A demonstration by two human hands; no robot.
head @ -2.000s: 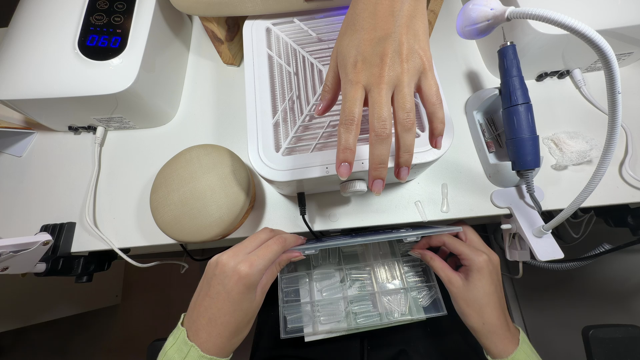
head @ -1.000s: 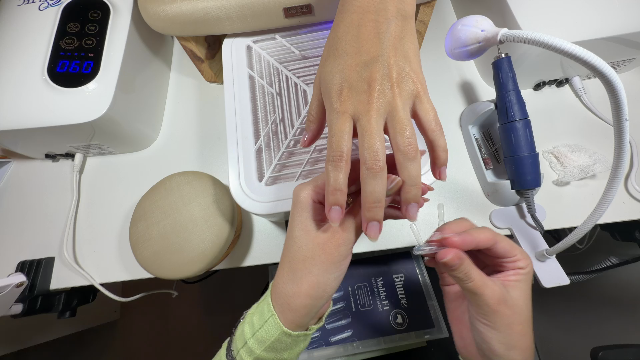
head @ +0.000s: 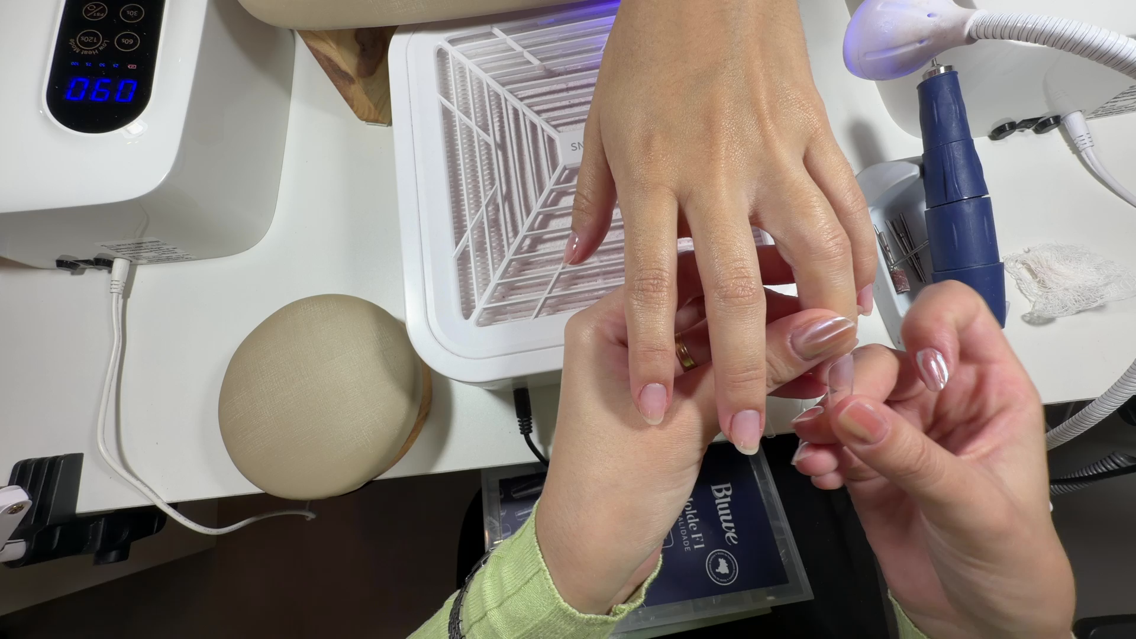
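Observation:
My left hand (head: 639,461), below the other person's hand (head: 719,177), grips one of that hand's fingers, with my thumb on top close to its tip. Between the thumb and fingertips of my right hand (head: 950,461) is a small clear nail tip (head: 840,374), held right by that gripped fingertip. The other person's remaining fingers hang spread over my left hand and wrist. A closed plastic case of nail tips (head: 745,541) with a dark blue printed cover lies below my hands, partly hidden by my left forearm.
A white slatted dust collector (head: 479,346) lies under the hands. Left are a beige round cushion (head: 319,395) and a white nail lamp (head: 222,133). Right, a blue nail drill handpiece (head: 963,204) stands by a tray of bits (head: 887,186), gauze (head: 1065,282) and a flexible lamp arm (head: 1047,31).
Two seconds ago both my hands held the case of tips. Since then my left hand has taken hold of the other person's finger, and my right hand has brought a clear tip up to it.

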